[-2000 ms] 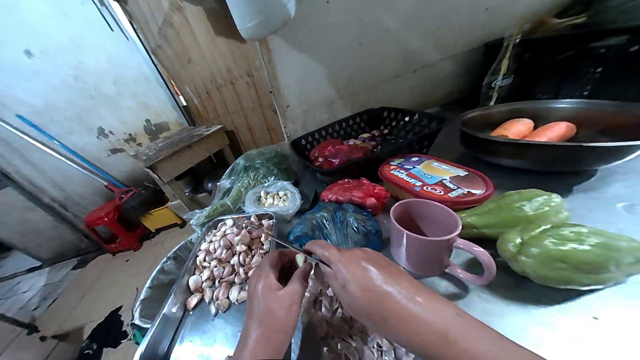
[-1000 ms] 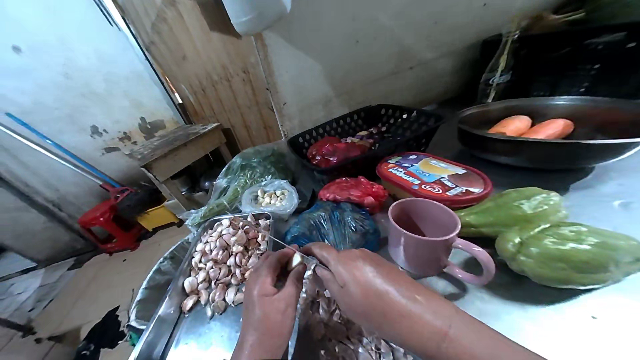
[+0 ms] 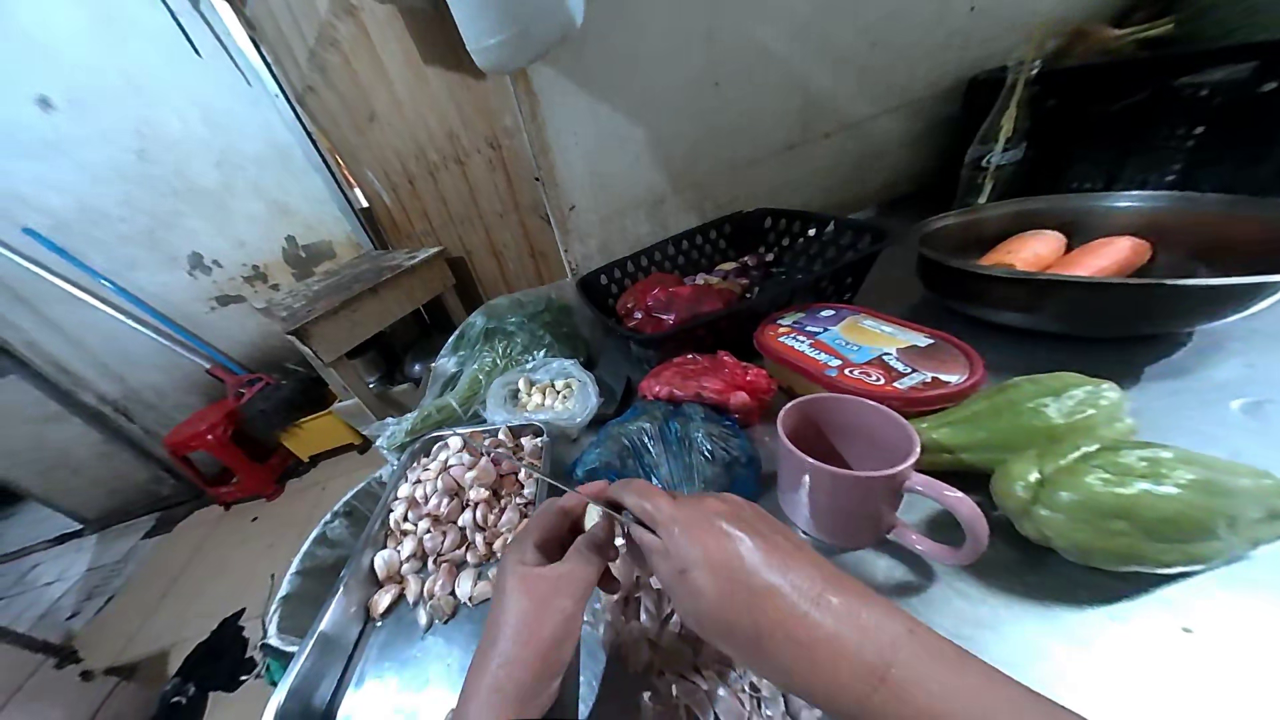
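Observation:
My left hand (image 3: 550,580) pinches a pale garlic clove (image 3: 593,517) between thumb and fingers, above the inner edge of a metal tray. My right hand (image 3: 690,550) is closed on a small knife, whose thin blade (image 3: 545,478) points up and left over the tray; its handle is hidden in the fingers. Unpeeled garlic cloves (image 3: 455,520) fill the far part of the metal tray (image 3: 400,670). Garlic skins (image 3: 680,660) lie in a heap beneath my right wrist. Whitish peeled cloves (image 3: 546,394) sit in a plastic-lined bowl behind the tray.
Beside my right hand stands a pink mug (image 3: 835,480). Near it are a blue plastic bag (image 3: 670,450), a red bag (image 3: 708,384), an ice cream tub (image 3: 870,355) and chayotes (image 3: 1130,500). Farther back are a black basket (image 3: 610,285), bagged greens (image 3: 500,345) and a pan (image 3: 1090,300) with carrots.

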